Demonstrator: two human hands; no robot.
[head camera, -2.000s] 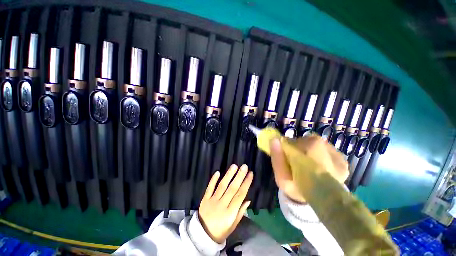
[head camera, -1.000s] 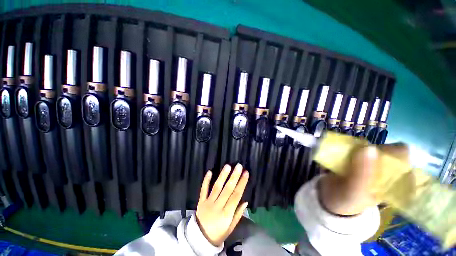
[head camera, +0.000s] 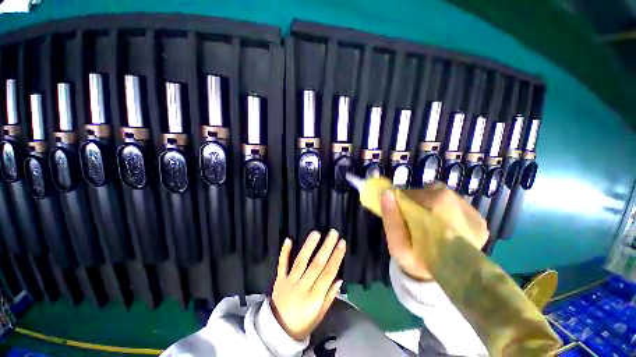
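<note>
My right hand (head camera: 436, 226) grips a long yellowish dispensing bag (head camera: 474, 286). Its white nozzle tip (head camera: 354, 181) points left, at the oval recess (head camera: 343, 173) of the second tubular part in the right tray (head camera: 446, 59). Whether it touches cannot be told. My left hand (head camera: 307, 282) lies palm down, fingers spread, at the near edge of the trays, holding nothing. Black tubular parts with silver ends and copper collars lie side by side in the right tray and the left tray (head camera: 139, 24). My right hand and the bag hide the lower ends of some right-tray parts.
The trays lie on a teal-green bench top (head camera: 579, 181). Blue bins (head camera: 600, 307) and a round yellow-topped stool (head camera: 541, 289) are at the lower right. A yellow floor line (head camera: 91, 344) runs at the lower left. A white item (head camera: 17, 5) is at the top left.
The trays have shifted left in view. The bag and my right hand first swung right, then came back left, with the nozzle now over the second part instead of the first. My left hand stays nearly in place.
</note>
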